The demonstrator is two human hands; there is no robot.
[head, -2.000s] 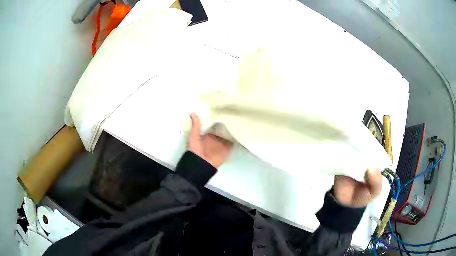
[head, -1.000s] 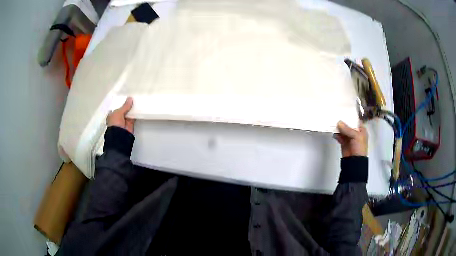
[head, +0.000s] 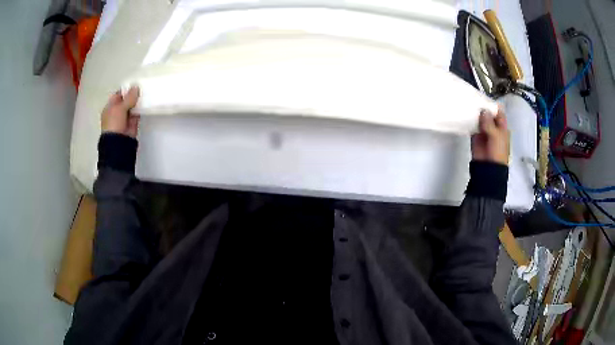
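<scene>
A cream fabric panel (head: pixel 303 81) is stretched between my two hands above the white table (head: pixel 303 162). Its near edge runs from hand to hand and sags a little; the cloth is overexposed and partly blurred. My left hand (head: pixel 121 111) pinches the panel's near left corner. My right hand (head: pixel 492 133) pinches its near right corner. The steam iron (head: pixel 489 57) with its yellow wooden handle lies at the right beyond my right hand, on the dark rest pad (head: pixel 460 50).
More cream cloth (head: pixel 94 114) drapes over the table's left side. A brown cardboard roll (head: pixel 75 253) is below left. A red-and-black steam generator (head: pixel 576 131) with blue hoses (head: pixel 563 175) stands at the right. A bin of tools and scraps (head: pixel 546 290) is at the lower right.
Both hands have moved to the panel's near corners and spread wider, drawing the edge taut. The panel went from bunched to stretched out. The camera view has shifted, showing the iron higher in the picture.
</scene>
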